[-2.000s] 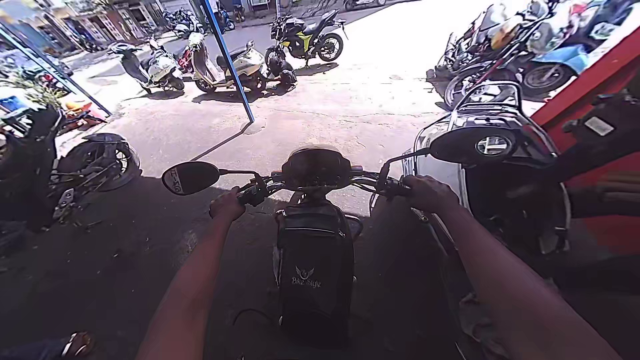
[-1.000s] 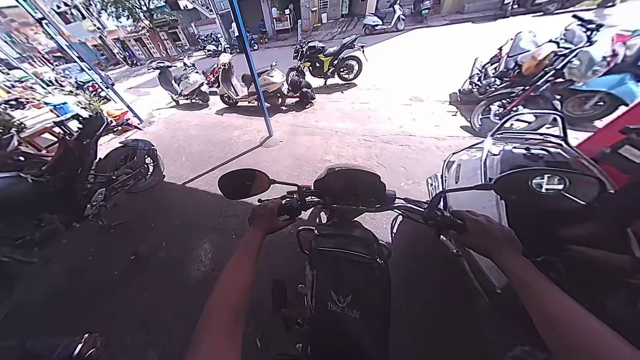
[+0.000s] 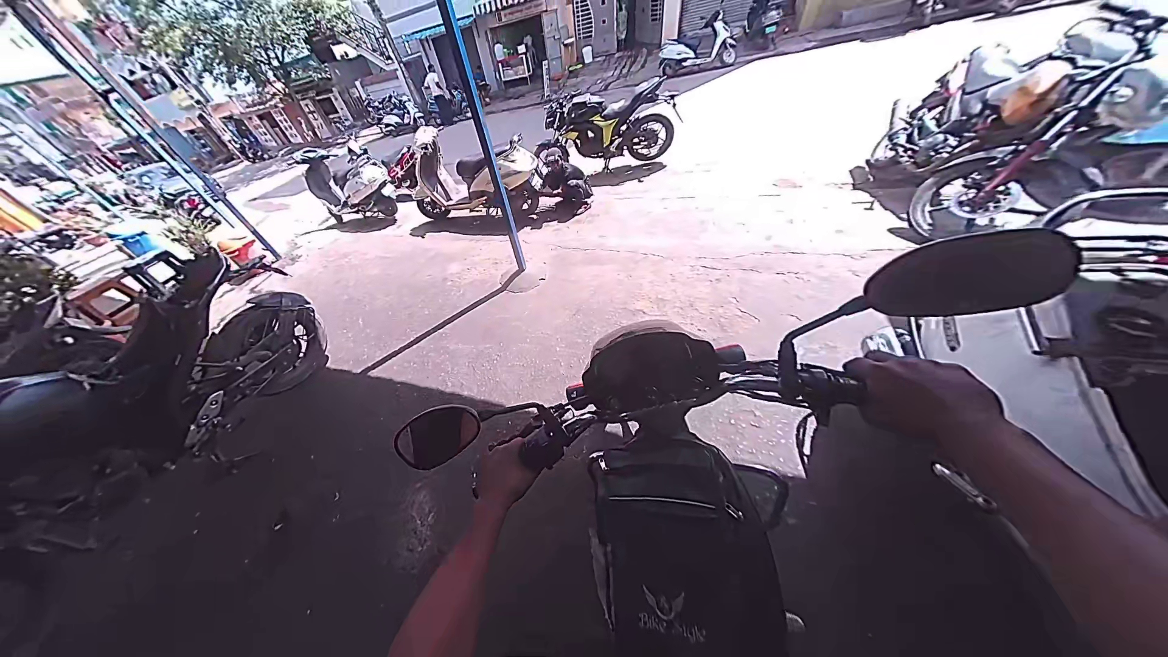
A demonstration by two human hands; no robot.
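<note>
My left hand is closed around the left handlebar grip of a motorcycle, just below the round left mirror. My right hand grips the right handlebar grip, under the right mirror. Between them sits the dark headlamp and instrument housing, with cables running along the handlebar. A black tank cover with a printed winged emblem lies nearer to me, between my forearms. The fingertips of both hands are mostly hidden behind the grips.
A parked motorcycle stands at left. A blue pole rises ahead, near scooters, a crouching person and a black-and-yellow motorcycle. Close on the right is a pale vehicle with metal rails; more motorcycles stand behind it.
The handlebar, level two seconds ago, now slants, its right end higher in view. Both hands stay on the grips. The view has shifted, showing more of the street.
</note>
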